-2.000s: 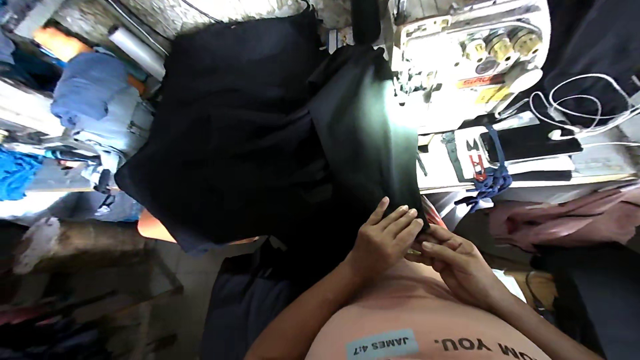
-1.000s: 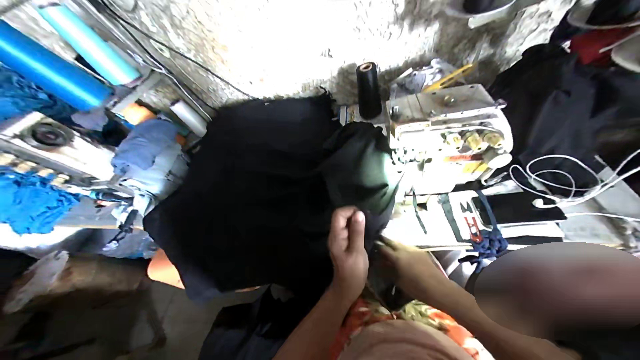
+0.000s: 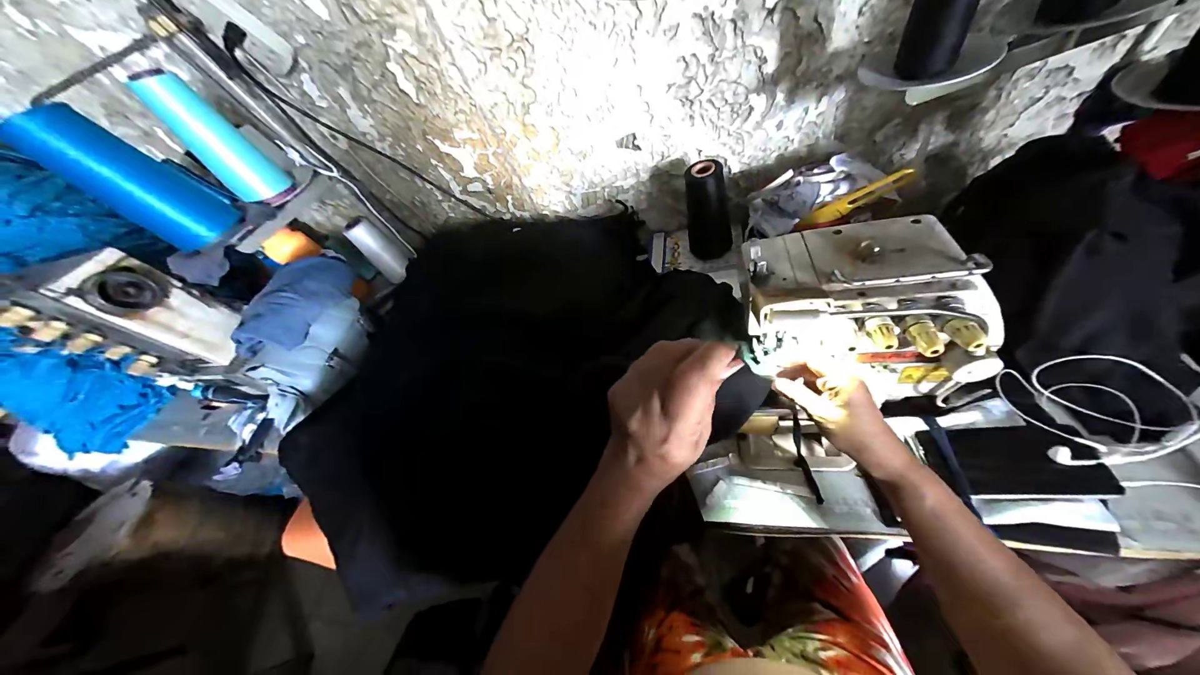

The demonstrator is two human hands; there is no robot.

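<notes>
Black fabric (image 3: 487, 394) lies spread over the table left of an overlock sewing machine (image 3: 872, 281). At the fabric's right edge, beside the machine's brightly lit needle area, is my left hand (image 3: 666, 403), its fingers pinched together on the cloth. My right hand (image 3: 834, 403) is at the front of the needle area with thumb and fingers close together; glare hides whether anything is between them. A narrow black strip (image 3: 803, 455) hangs just below the right fingers.
A black thread cone (image 3: 709, 211) stands behind the fabric. White earphones (image 3: 1097, 403) and a black flat object (image 3: 1041, 461) lie at the right. Another machine (image 3: 131, 300), blue thread cones (image 3: 122, 173) and blue cloth (image 3: 300, 309) are at the left, before a rough wall.
Both hands have moved up to the machine's needle area from the cloth near the table's front edge. The view has shifted to show more wall.
</notes>
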